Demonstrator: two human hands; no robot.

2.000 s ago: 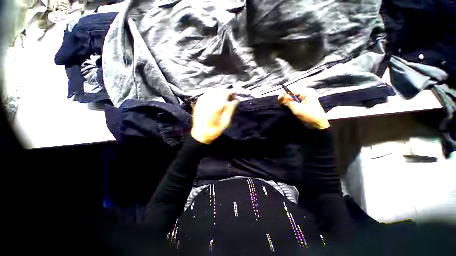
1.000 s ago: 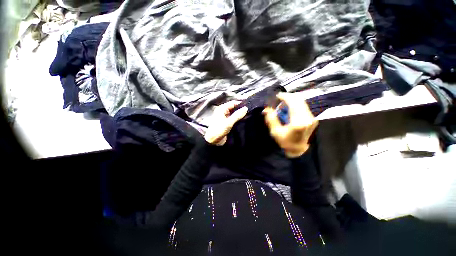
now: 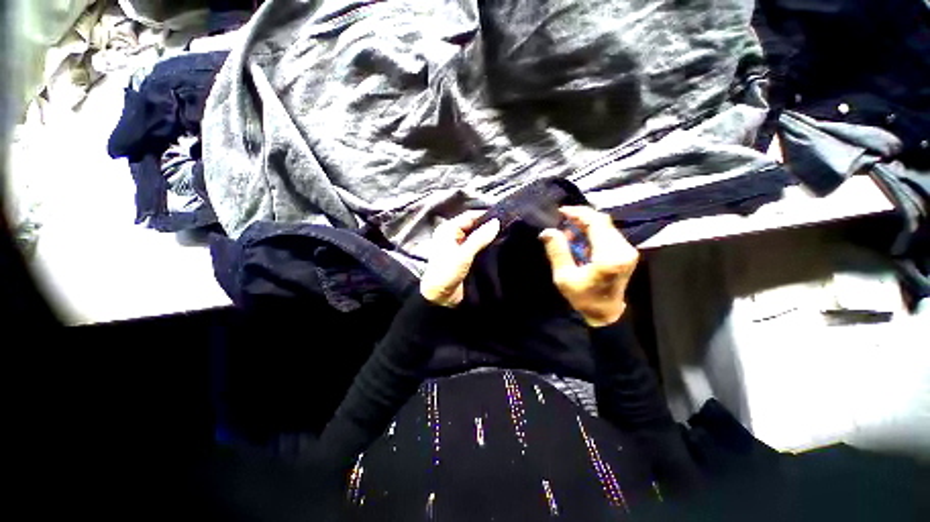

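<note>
A large garment lies over the table's front edge, its crumpled grey inside (image 3: pixel 377 112) up and its navy-black shell (image 3: pixel 306 260) towards me. My left hand (image 3: pixel 456 262) pinches a dark folded edge (image 3: pixel 525 202) of it between thumb and fingers. My right hand (image 3: pixel 593 267) is curled around a small bluish-dark tool (image 3: pixel 578 242), likely thread snips, mostly hidden in the palm. Its blurred tip points up-left at the dark edge. Any loose threads are too fine to see.
The white table (image 3: pixel 143 280) shows its front edge left and right. A dark bunched piece (image 3: pixel 173 133) lies left, cream fabric (image 3: pixel 76 71) behind it. A navy and grey pile (image 3: pixel 841 61) lies right. A white box or bag (image 3: pixel 816 377) stands below right.
Since two seconds ago, my right hand has moved left and down, nearer my left hand. The dark edge between them is now raised and bent. Over the last second, both hands have moved only slightly.
</note>
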